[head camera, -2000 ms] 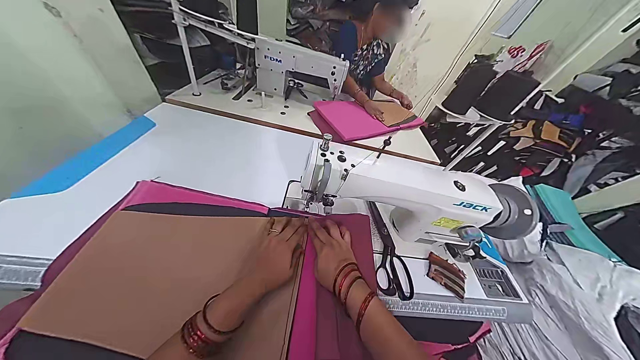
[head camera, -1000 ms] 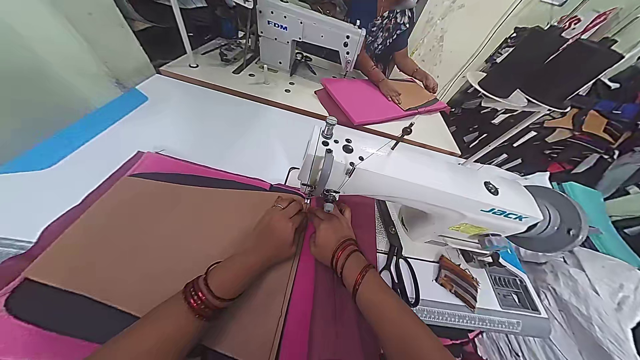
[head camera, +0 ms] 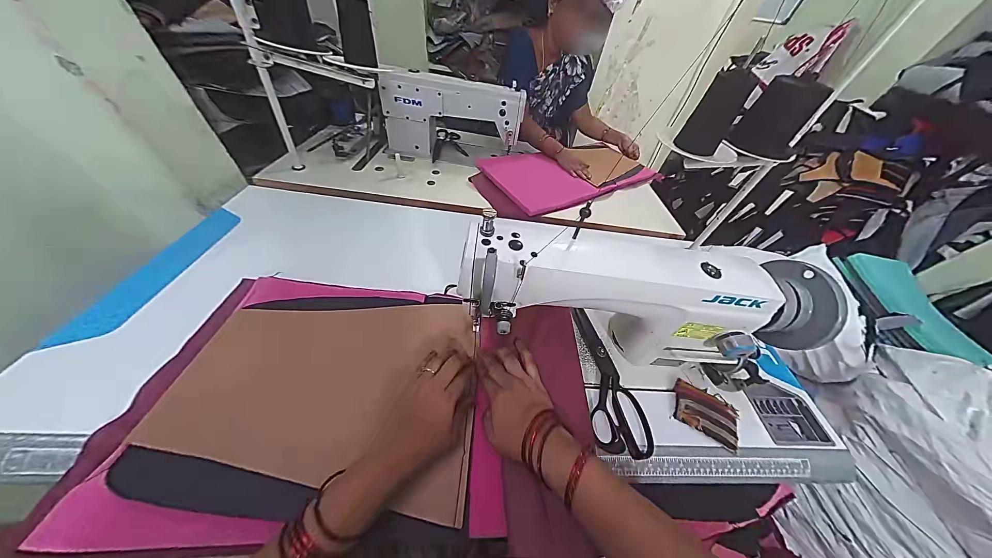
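Note:
My left hand (head camera: 438, 391) rests on the brown fabric panel (head camera: 310, 380), its fingers bent at the seam edge just below the needle area of the white Jack sewing machine (head camera: 620, 279). Beside it, my right hand (head camera: 515, 395) presses on the pink strip (head camera: 487, 496) and the maroon fabric (head camera: 558, 364). Both sets of fingertips nearly meet at the seam; whether they pinch cloth is partly hidden. Black and pink layers show around the brown panel. The presser foot (head camera: 477, 318) stands over the panel's right edge.
Black-handled scissors (head camera: 620, 418) and a striped fabric scrap (head camera: 707, 413) lie right of the maroon cloth. Across the table, a person (head camera: 554, 93) handles pink and brown fabric (head camera: 535, 182) by an FDM sewing machine (head camera: 449, 116). Thread cones (head camera: 779, 116) stand at the right.
Both hands have moved back from the needle toward me along the seam. The brown panel's top edge now lies at the presser foot.

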